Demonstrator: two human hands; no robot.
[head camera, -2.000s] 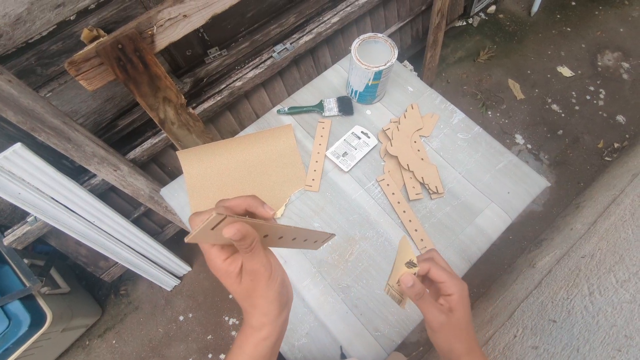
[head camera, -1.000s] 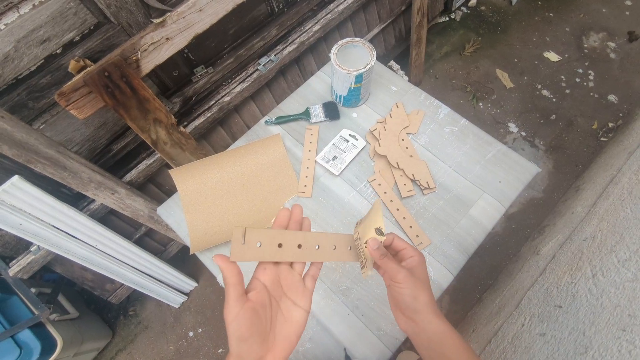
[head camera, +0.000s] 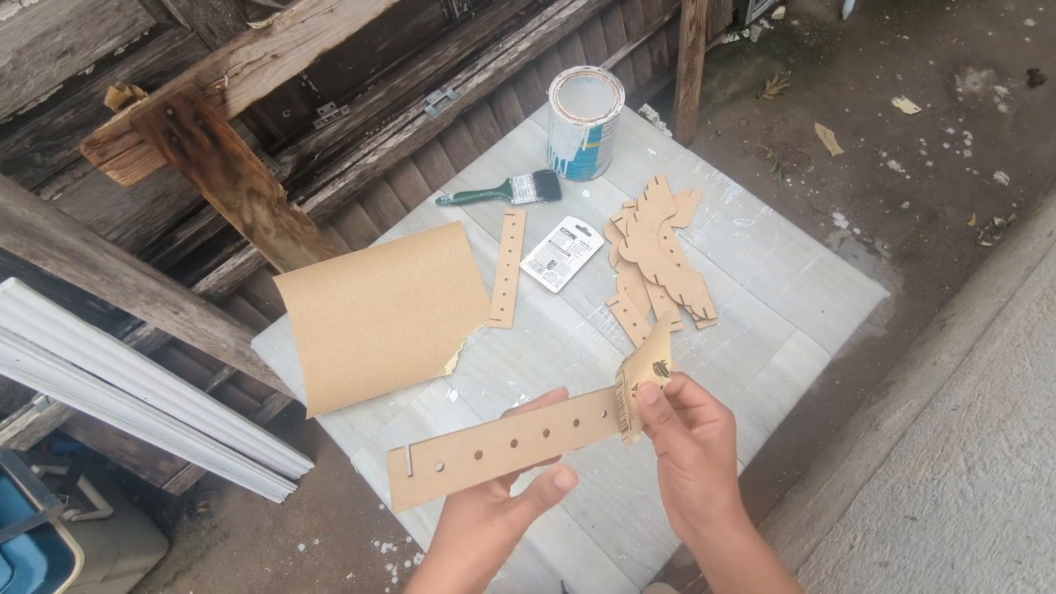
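My left hand (head camera: 503, 511) supports a flat strip of fiberboard (head camera: 503, 445) from beneath, its fingers behind the strip and the thumb off its lower edge. Round holes run along the strip, with a slot near its left end. My right hand (head camera: 693, 445) pinches a torn, folded piece of sandpaper (head camera: 648, 367), its printed backing showing, at the strip's right end. Behind the hands lie a larger sandpaper sheet (head camera: 384, 313) with a torn corner, another holed strip (head camera: 506, 268) and a pile of scalloped fiberboard pieces (head camera: 660, 239).
The table (head camera: 792, 289) also holds a paint can (head camera: 585, 124) with white drips, a green-handled paintbrush (head camera: 503, 191) and a white package card (head camera: 563, 254) bearing writing. Weathered timbers (head camera: 239, 165) stand behind, white metal lengths (head camera: 140, 396) and a bin (head camera: 99, 528) at left, a concrete ledge (head camera: 940, 462) at right.
Two seconds ago my left hand gripped the strip and the sandpaper was apart from it. The sandpaper has come to the strip's right end. A further strip seen under the right hand's side is now partly hidden.
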